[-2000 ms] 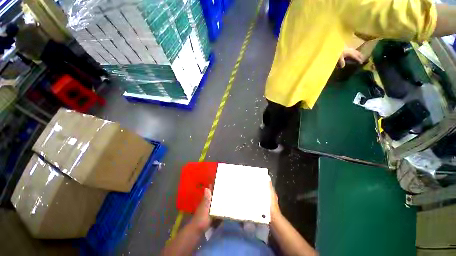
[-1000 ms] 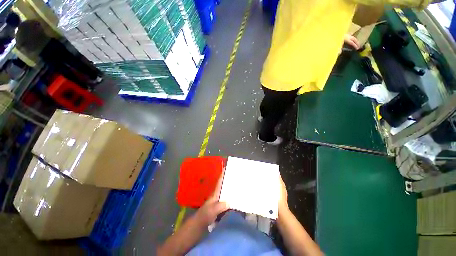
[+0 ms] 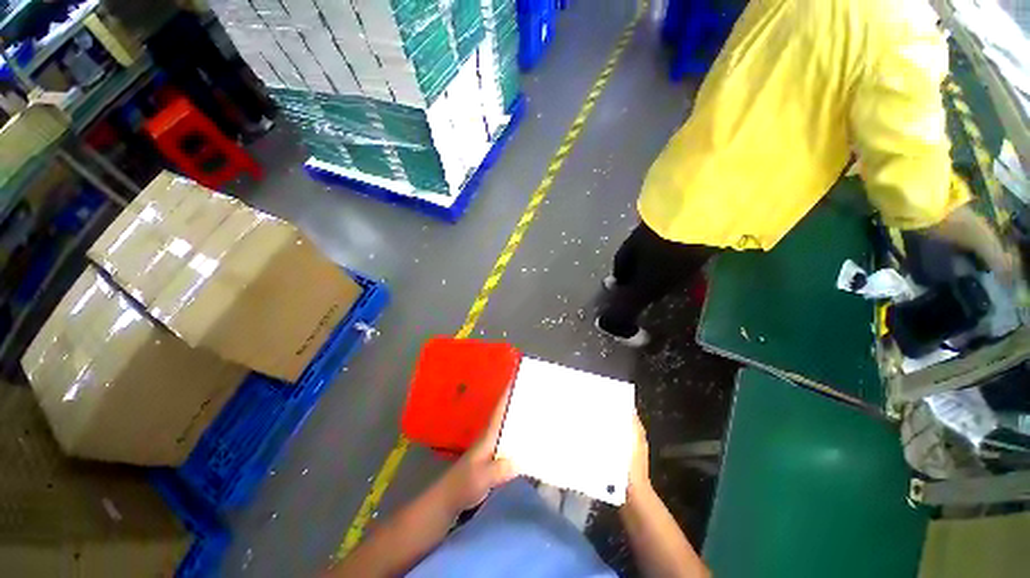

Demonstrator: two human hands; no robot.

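A pale, nearly white product box [image 3: 567,429] is held in front of my body at the lower middle of the view, with a small dark round mark at its lower right corner. My left hand [image 3: 488,457] grips its left side. My right hand [image 3: 639,465] grips its right side. Both hands are bare, and most of the fingers are hidden by the box. Part of another pale thing shows below the box; I cannot tell what it is.
A red stool [image 3: 457,395] stands left of the box. Brown cartons [image 3: 226,271] sit on a blue pallet [image 3: 265,423] at left. A wrapped load [image 3: 384,96] stands behind. A person in yellow [image 3: 779,136] is at the green-topped bench [image 3: 830,474] on the right.
The box stays between both hands. The view has shifted slightly. The person in yellow has turned and now reaches an arm over the dark items on the bench.
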